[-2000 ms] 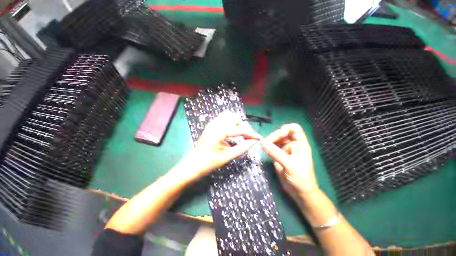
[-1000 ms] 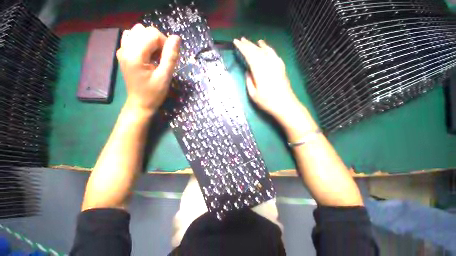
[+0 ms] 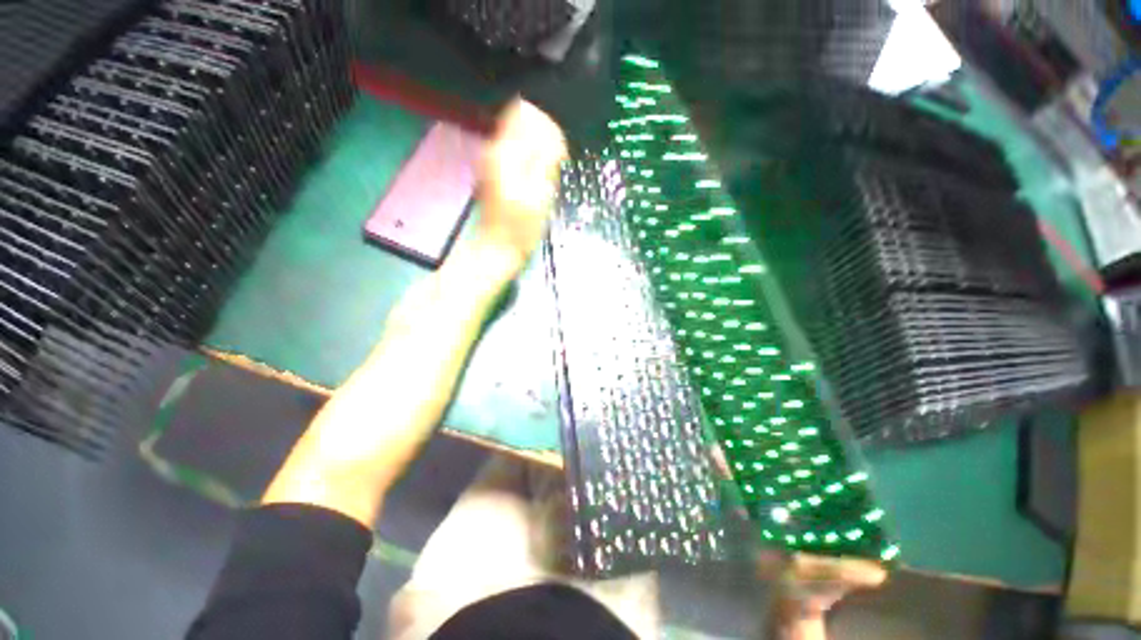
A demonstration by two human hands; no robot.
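A long black keyboard board (image 3: 626,363) with rows of small shiny points lies lengthwise before me, under strong white glare. A second long board (image 3: 738,325), with rows of bright green points, is just right of it, slanted and partly overlapping its right side. My right hand (image 3: 820,581) grips the near end of this second board; much of the hand is hidden or blurred. My left hand (image 3: 523,175) is blurred at the far left edge of the first board; its fingertips do not show clearly.
A dark stack of boards (image 3: 163,163) stands at left, another (image 3: 963,288) at right. A reddish smartphone (image 3: 425,198) lies left of my left hand. More dark boards are at the rear. A bright white sheet (image 3: 913,53) is at the rear right, a yellow-brown carton (image 3: 1109,500) at far right.
The second board with green points has come into view. My right hand has moved from beside the first board to the second board's near end. My left hand has moved towards the first board's far end.
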